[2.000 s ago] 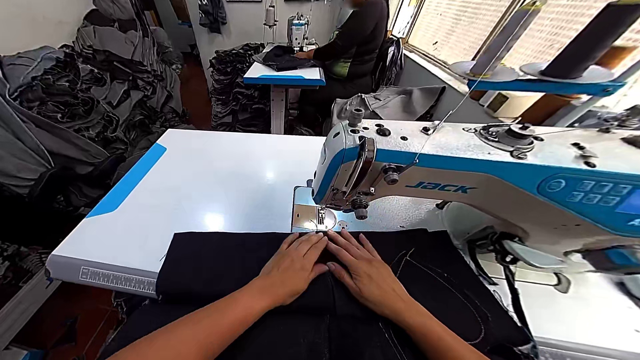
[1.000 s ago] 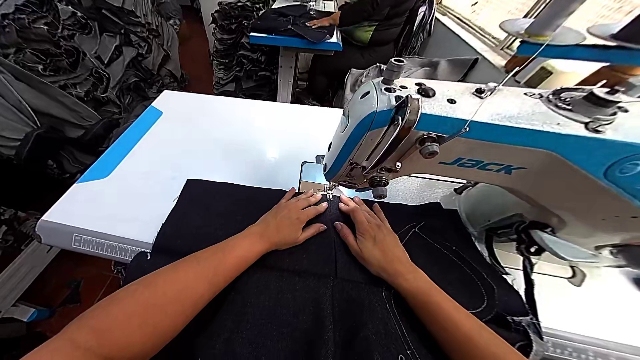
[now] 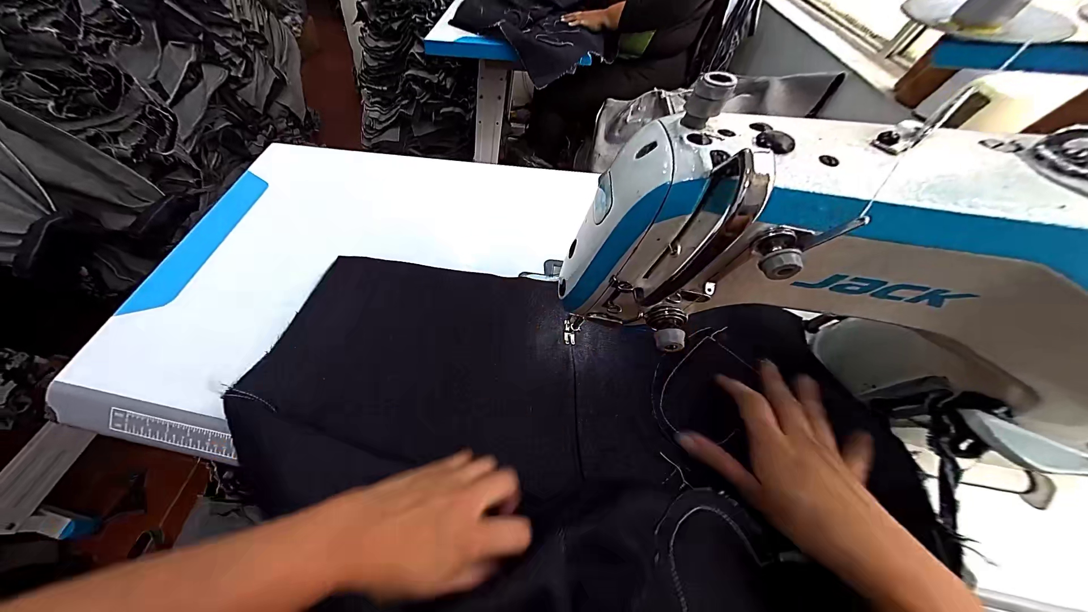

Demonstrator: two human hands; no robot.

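Dark denim-like fabric [image 3: 442,340] lies across the white sewing table, with light curved stitching at its right. A Jack industrial sewing machine [image 3: 901,255] stands over it, and its presser foot [image 3: 569,331] is at a seam line in the cloth. Near the lower middle, my left hand [image 3: 442,518] is blurred over bunched fabric, its fingers curled; whether it pinches the cloth is unclear. My right hand [image 3: 790,442] rests on or just above the stitched part, right of the presser foot, fingers spread.
Beyond the table [image 3: 408,200], another person's hand [image 3: 595,17] is on dark cloth at a second table [image 3: 476,49]. Heaps of dark garments [image 3: 144,102] fill the left. A printed ruler [image 3: 170,432] runs along the table's front edge. Thread spools stand at the upper right.
Both hands have left the presser foot: my left came back toward me, my right went to the right. The fabric now extends farther past the presser foot. The view has tilted down.
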